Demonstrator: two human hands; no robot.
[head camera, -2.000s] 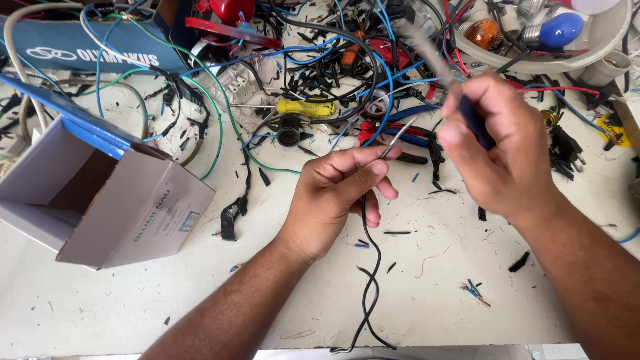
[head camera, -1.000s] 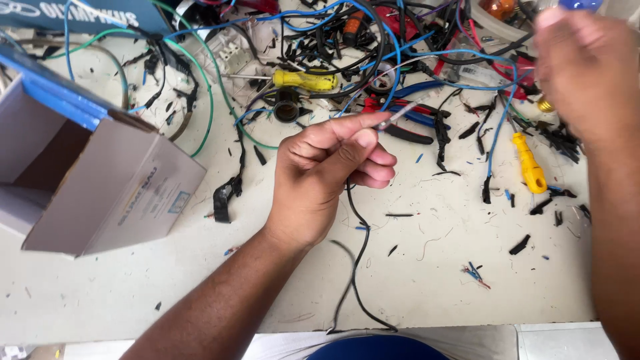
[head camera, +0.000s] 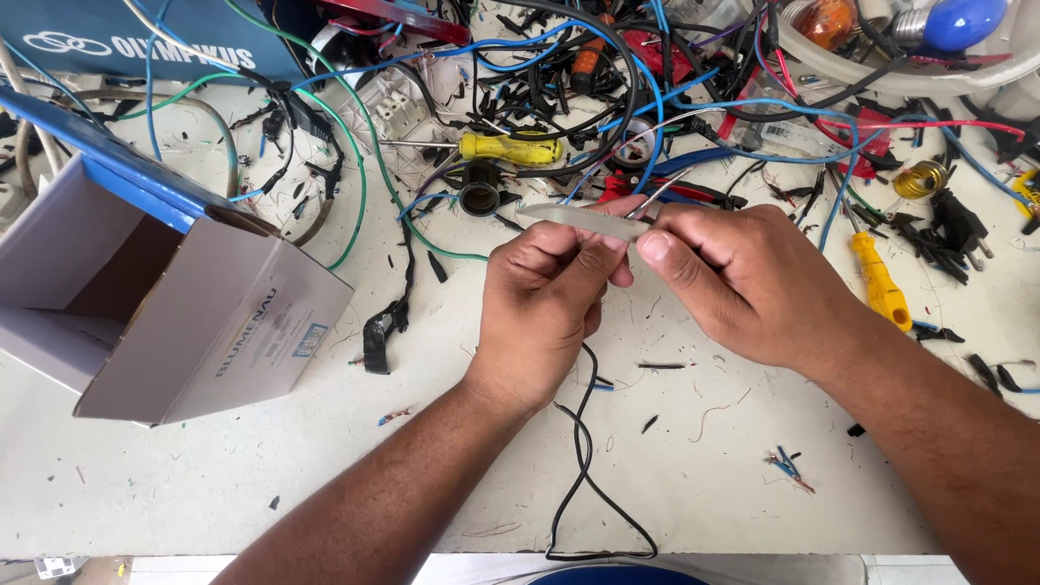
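My left hand (head camera: 552, 301) pinches a black electrical wire (head camera: 583, 439), which hangs below it in a twisted loop toward the table's front edge. A bare metallic wire end (head camera: 662, 192) rises at an angle above the fingertips. My right hand (head camera: 747, 284) is closed on a knife, its handle hidden in the fist. The knife's blade (head camera: 581, 221) points left and lies across the left fingertips, by the wire. Just behind the hands are pliers with red and blue handles (head camera: 691, 162), partly covered.
An open cardboard box (head camera: 203, 317) stands at left. Tangled wires, a yellow screwdriver (head camera: 510, 148), a black lamp socket (head camera: 479, 188) and a tape roll (head camera: 638, 145) lie behind. Another yellow screwdriver (head camera: 879, 280) is at right, below a plastic basin (head camera: 910, 77) with bulbs. Wire scraps dot the white tabletop.
My right hand, raised with the knife two seconds ago and off to the right one second ago, has come back beside my left hand, the blade now across its fingertips. The left still holds the wire.
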